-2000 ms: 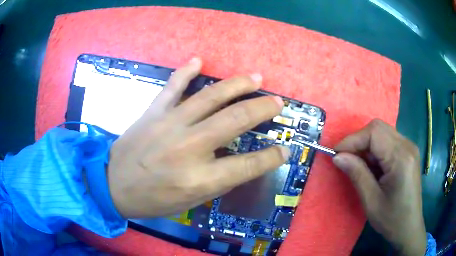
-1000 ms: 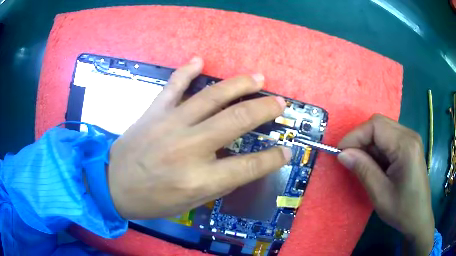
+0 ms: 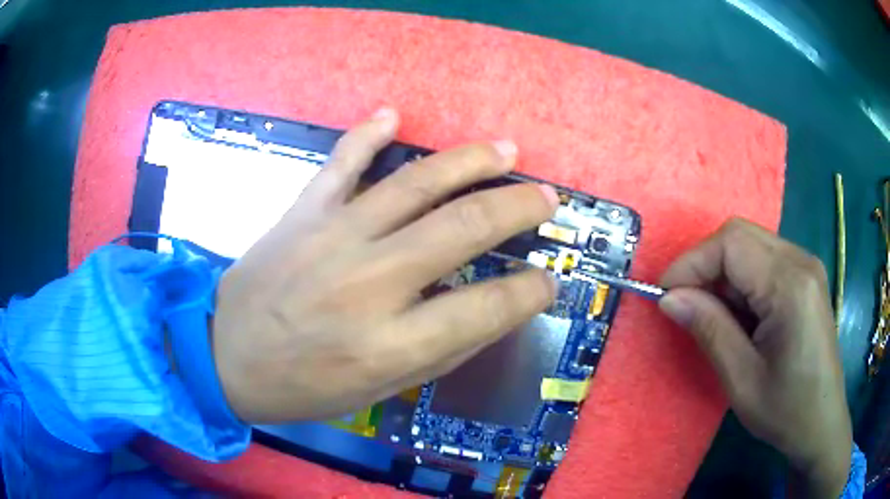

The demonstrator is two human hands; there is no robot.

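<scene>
The opened tablet (image 3: 322, 136) lies insides up, tilted, with its blue mainboard (image 3: 576, 336) at the right end. My left hand (image 3: 381, 283) lies spread over the tablet, fingertips at the board's upper part, hiding much of it. My right hand (image 3: 756, 341) pinches thin metal tweezers (image 3: 625, 283) between thumb and forefinger. Their tip is at a small white and gold part near the left fingertips. Whether the tip grips it, I cannot tell. A yellow tape strip (image 3: 564, 390) and the plain grey shield (image 3: 498, 375) lie on the board.
The red-pink foam pad (image 3: 605, 117) lies under the tablet on the dark green bench (image 3: 849, 107). A thin yellow stick (image 3: 839, 244) lies right of the pad. A golden tangled bunch (image 3: 881, 322) is at the far right edge.
My left forefinger has moved slightly up and left. My right hand and the tweezers shifted slightly right from the oldest frame and have hardly moved since.
</scene>
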